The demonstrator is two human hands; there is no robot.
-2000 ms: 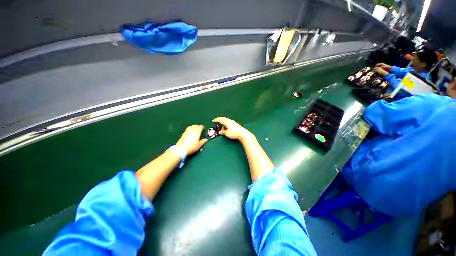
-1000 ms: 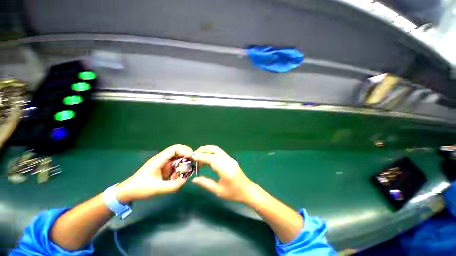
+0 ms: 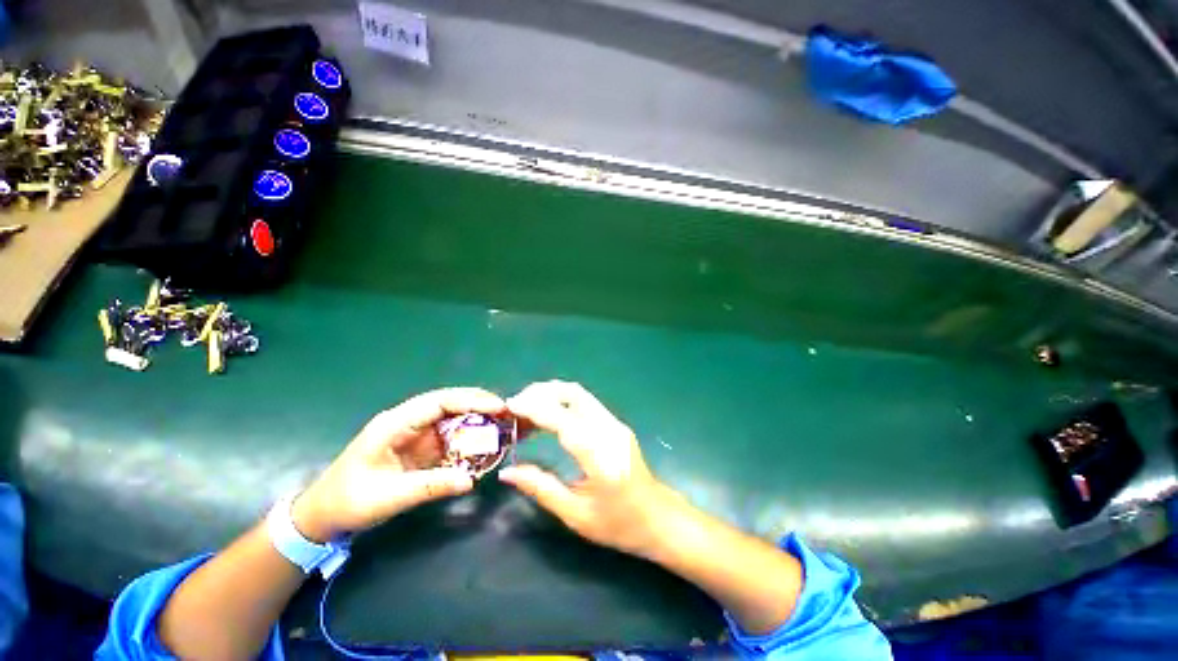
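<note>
A small round unit (image 3: 473,443) with a pale, mixed-metal face shows between my two hands, above the green surface. My left hand (image 3: 388,452) holds it at its left side, fingers above and thumb below. My right hand (image 3: 581,465) is curled at its right side, with index fingertip and thumb at a thin pale rim. Whether the rim is a separate ring I cannot tell. A white-blue strap (image 3: 305,537) with a thin blue cord is on my left wrist.
A black compartment tray (image 3: 207,213) with blue and red discs stands back left. Loose gold-silver pieces (image 3: 181,328) lie before it; a larger heap (image 3: 65,129) is on tan board (image 3: 49,258). Another black tray (image 3: 1085,465) is far right. A small item (image 3: 1046,354) lies behind it.
The view has swung left, bringing the compartment tray and heap in. The round unit, earlier between the fingertips of both hands, now sits deeper in my left hand, its pale face showing.
</note>
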